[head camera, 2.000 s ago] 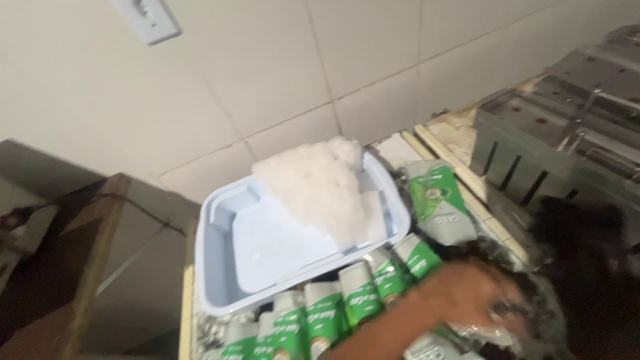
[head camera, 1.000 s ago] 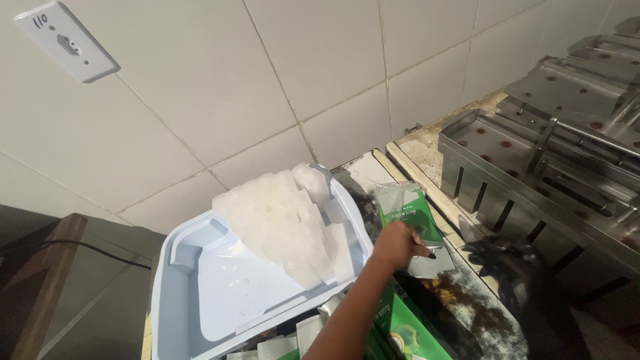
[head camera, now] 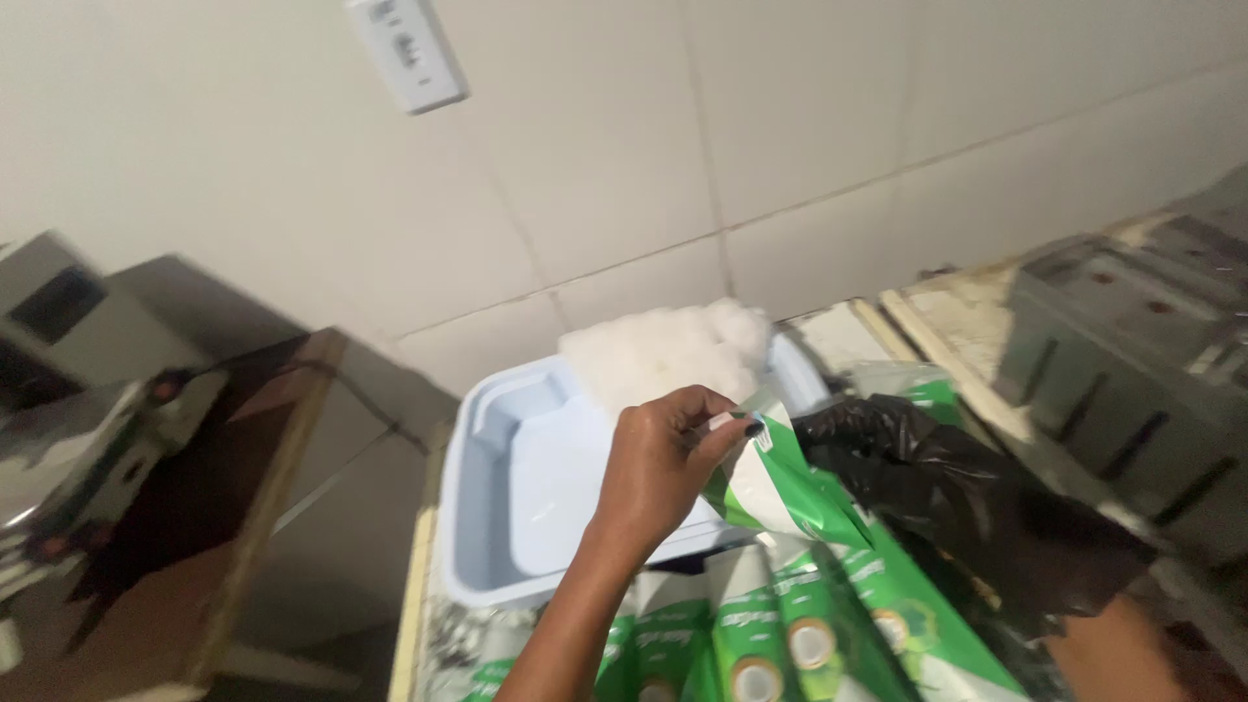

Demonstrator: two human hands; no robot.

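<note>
My left hand (head camera: 673, 458) pinches the top corner of a green and white plastic packet (head camera: 780, 478), raised over the near right rim of a pale blue plastic tray (head camera: 468, 507). A black plastic covering (head camera: 936, 487) wraps my right hand (head camera: 907, 468), beside the packet's right side; its fingers and any grip are hidden. A white lumpy mass (head camera: 663, 351) lies at the tray's back right. Several green packets with coconut pictures (head camera: 756, 624) stand in a row at the near side of the tray. Another green packet (head camera: 926, 390) lies behind the black plastic.
Grey metal boxes with slotted sides (head camera: 1082, 390) stand to the right. At left, a wooden shelf or table (head camera: 244, 546) holds metal equipment (head camera: 88, 458), with a dark cable running off it. A wall outlet (head camera: 409, 54) is on the tiled wall behind.
My left hand was at a green packet right of the tray one second ago; now it holds a packet near the tray's rim. The black-covered right hand has moved in beside it.
</note>
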